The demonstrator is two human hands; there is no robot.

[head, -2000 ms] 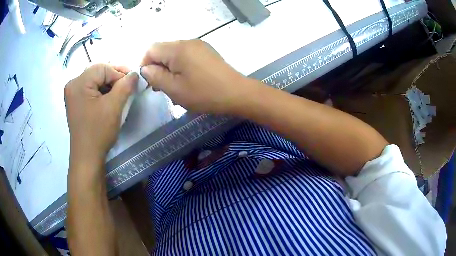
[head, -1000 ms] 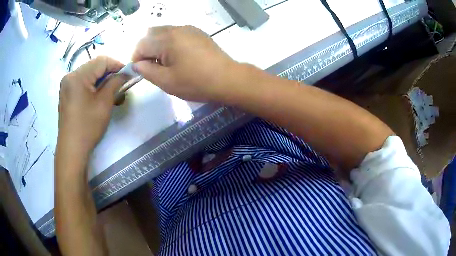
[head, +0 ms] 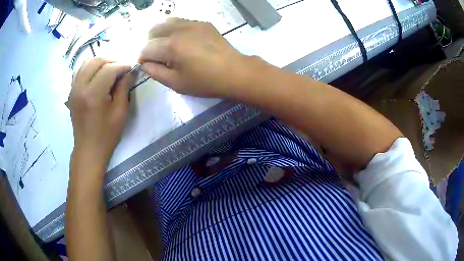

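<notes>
My left hand (head: 99,104) and my right hand (head: 191,58) meet over the white table just in front of the sewing machine head. Their fingertips pinch a small pale piece with a dark edge (head: 135,69) between them. Most of it is hidden by the fingers, so its full shape cannot be told. The lit sewing machine head (head: 104,6) is cut off by the top edge of the picture. Grey strips (head: 258,12) lie on the table to the right of the machine head.
Narrow blue-and-white cut pieces (head: 19,103) lie at the left. A measuring tape strip (head: 203,133) runs along the table's front edge. Black cords (head: 351,28) cross the right edge. A cardboard box (head: 445,117) with pale scraps stands below right.
The hands moved up toward the machine head, then slightly right. The pale piece showed more of its surface earlier; now mainly a thin dark-edged part shows between the fingers.
</notes>
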